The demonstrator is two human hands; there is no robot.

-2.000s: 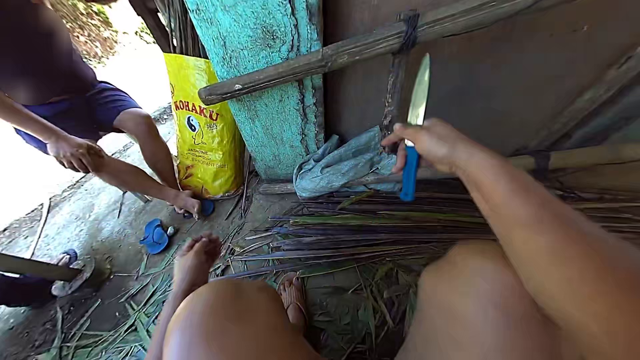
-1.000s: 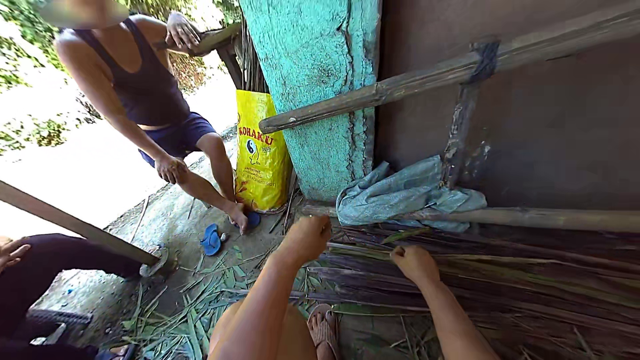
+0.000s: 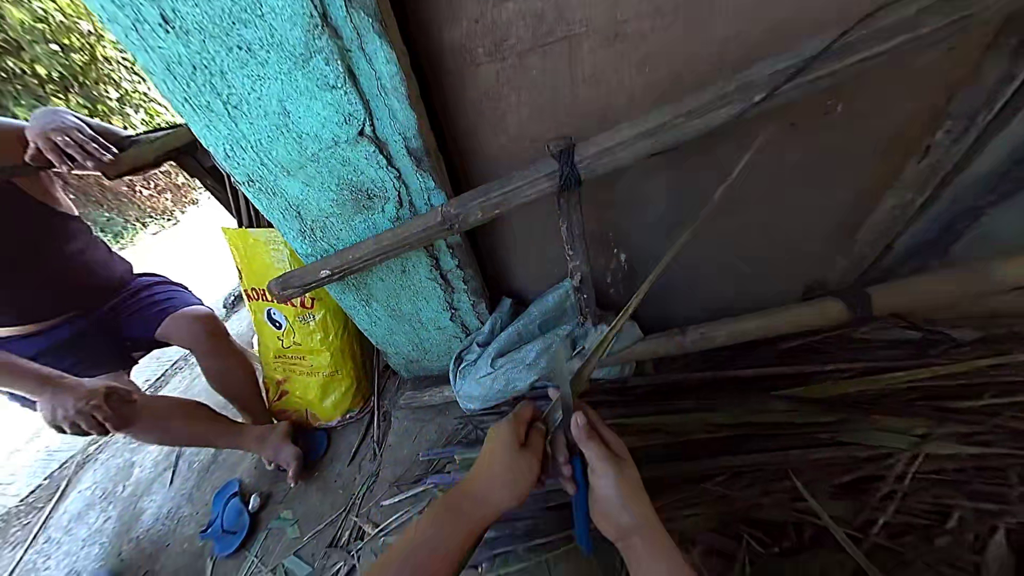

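My right hand (image 3: 604, 472) is closed around the blue handle of a knife (image 3: 581, 504), its blade pointing up and away from me. My left hand (image 3: 508, 456) pinches the near end of a long, narrow leaf strip (image 3: 632, 308), which rises to the upper right. Blade and leaf cross just above my fingers; exactly where they touch is hard to tell. Below and to the right of my hands lies a pile of long leaves and stalks (image 3: 744, 432). A grey-blue cloth or sack (image 3: 512, 352) lies just beyond my hands.
A bamboo rail (image 3: 496, 196) crosses in front of a turquoise post (image 3: 304, 144); a lower pole (image 3: 744, 324) runs along the wall. A yellow printed sack (image 3: 304, 344) stands by the post. At left sits a person (image 3: 88, 320). Blue slippers (image 3: 228, 516) lie on the floor.
Two seconds ago the knife was raised in my right hand. My hands were apart one second ago; now they are close together, with a leaf strip between them. The view has shifted nearer the wall.
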